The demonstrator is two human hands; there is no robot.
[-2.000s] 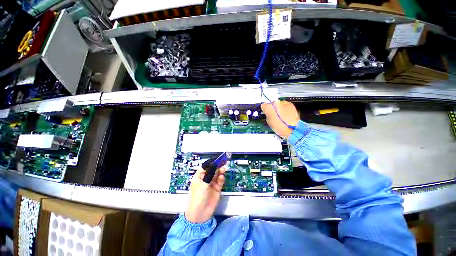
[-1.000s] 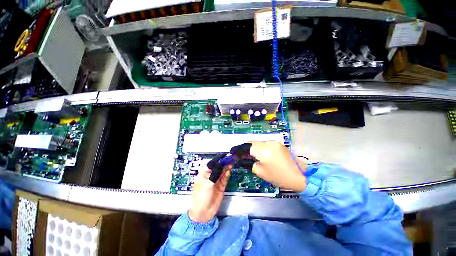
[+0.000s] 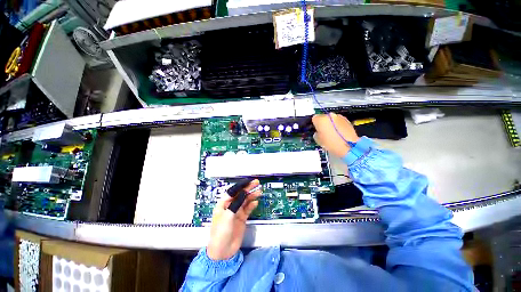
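Note:
A green circuit board lies on the line in front of me, with a long white heat sink across its middle and a taller block at its far edge. Several pale-topped capacitors stand in a row before that block. My left hand, with black fingertip coverings, is over the board's near left part, pinching a small pale-ended part, mostly hidden. My right hand is at the board's far right corner, beside the tall block. Its fingertips are dark, and whether they hold anything is unclear.
A blue coiled cord hangs down to my right wrist. Parts bins stand on the shelf behind. A black tray lies right of the board. Another board is at left. A carton stands beside my lap.
My right hand has moved from beside my left hand back to the board's far right corner. My left hand stays over the near part; the purple-blue body seen earlier between its fingers no longer shows.

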